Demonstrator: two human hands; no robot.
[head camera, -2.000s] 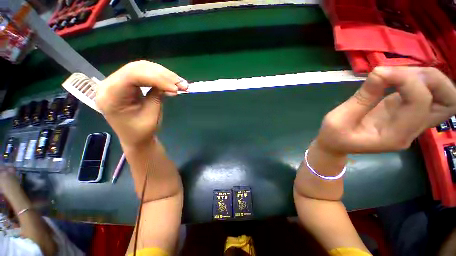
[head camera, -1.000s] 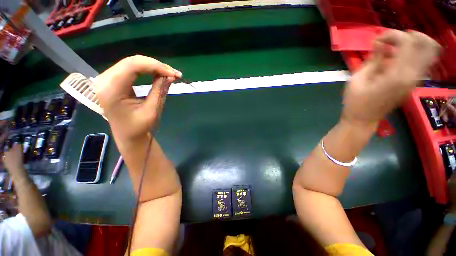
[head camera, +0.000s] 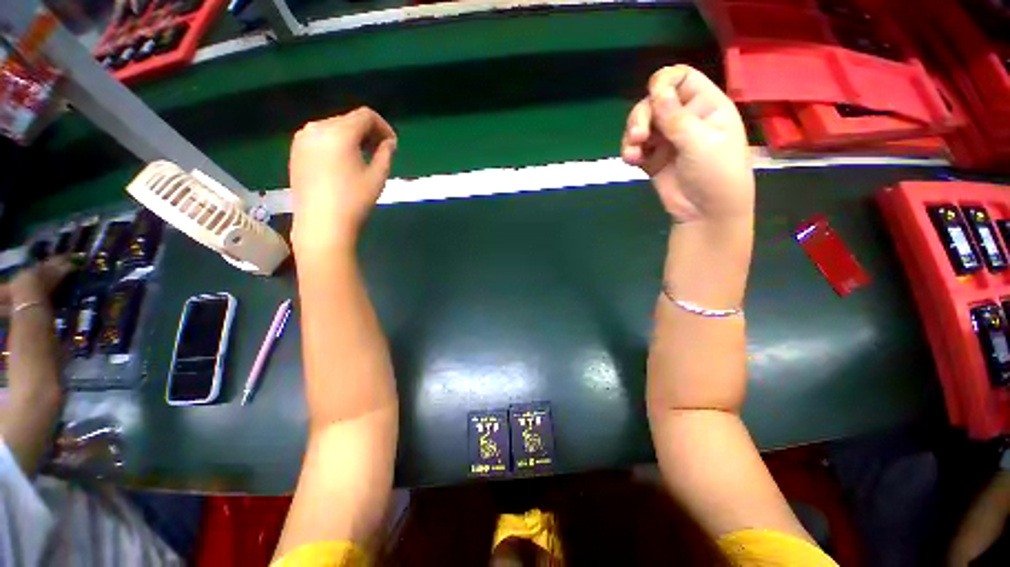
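Both my hands are raised over the bench. My left hand (head camera: 338, 172) has its fingers curled, thumb and index close to each other; no cord shows at it. My right hand (head camera: 698, 138) has thumb and fingertips brought together. Whether either hand pinches a thin strand cannot be told. Two small black rectangles with gold print, perhaps battery packs, lie side by side at the near bench edge, the left one (head camera: 487, 442) and the right one (head camera: 532, 439), below and between my forearms. Neither hand touches them.
Left: cream fan (head camera: 208, 217), smartphone (head camera: 201, 349), pink pen (head camera: 267, 352), clear blister tray (head camera: 124, 366) with black devices and a neighbour's arm. Right: red card (head camera: 833, 257), red tray (head camera: 928, 299) with devices. Red trays (head camera: 831, 83) are stacked behind, upper right.
The dark cord at my left hand no longer shows. My left hand has moved right and turned, uncovering the fan. My right hand has moved left, uncovering the red card.
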